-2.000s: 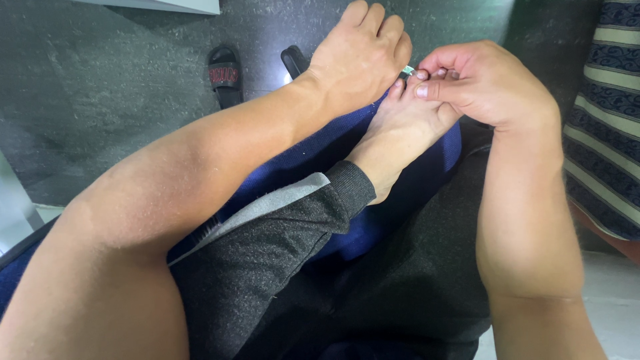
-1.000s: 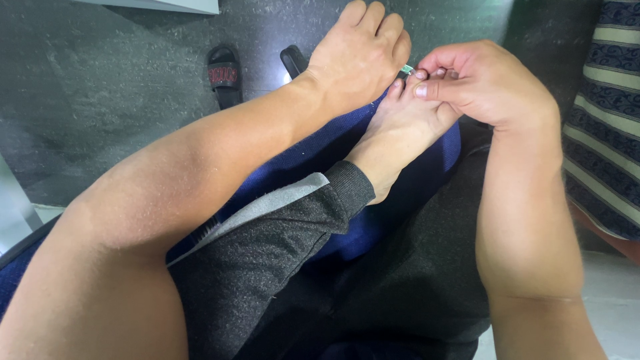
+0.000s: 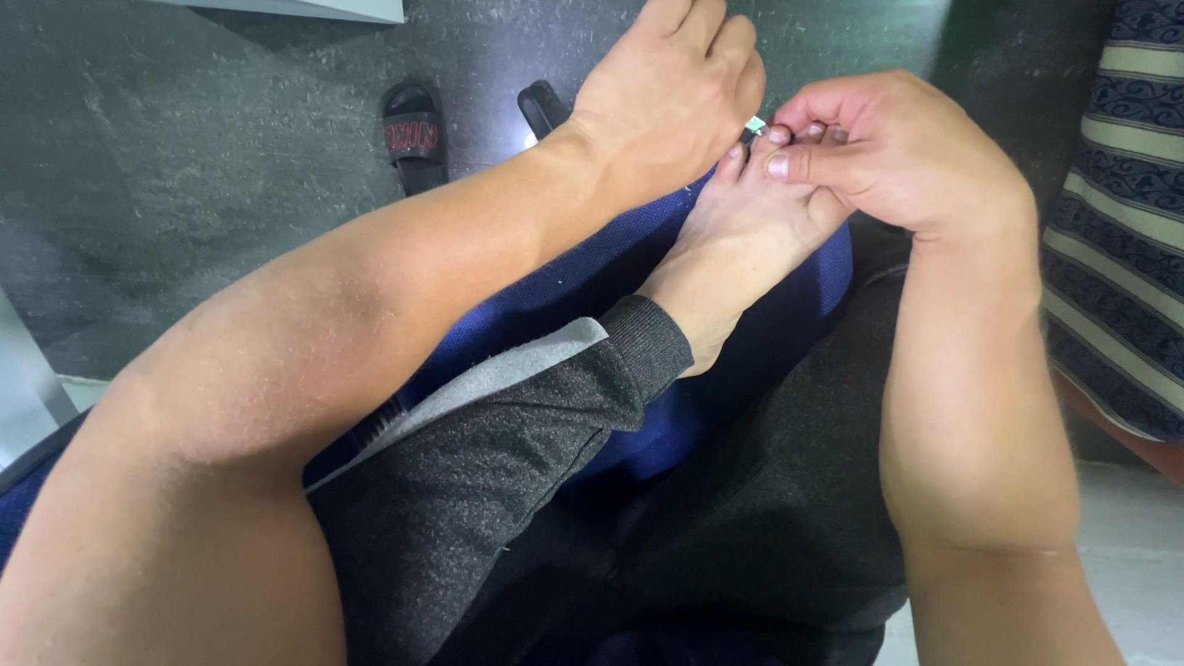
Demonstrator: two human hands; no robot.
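Note:
A bare foot (image 3: 731, 245), with a dark grey trouser cuff (image 3: 652, 347) at its ankle, rests on a blue fabric seat (image 3: 573, 264). My left hand (image 3: 680, 92) is closed around a small, shiny metal tool (image 3: 757, 125); only its tip shows beside the toes, so its kind is unclear. My right hand (image 3: 865, 153) grips a toe (image 3: 779, 136) between thumb and fingers, from the right side of the foot. The palm and most of the fingertips of my left hand are hidden.
On the dark floor (image 3: 231, 139) lie a black slide sandal (image 3: 413, 136) with red lettering and a second black shoe or sandal (image 3: 544, 106), partly behind my left forearm. Striped cloth (image 3: 1124, 213) hangs at the right. A pale furniture edge (image 3: 324, 7) crosses the upper left.

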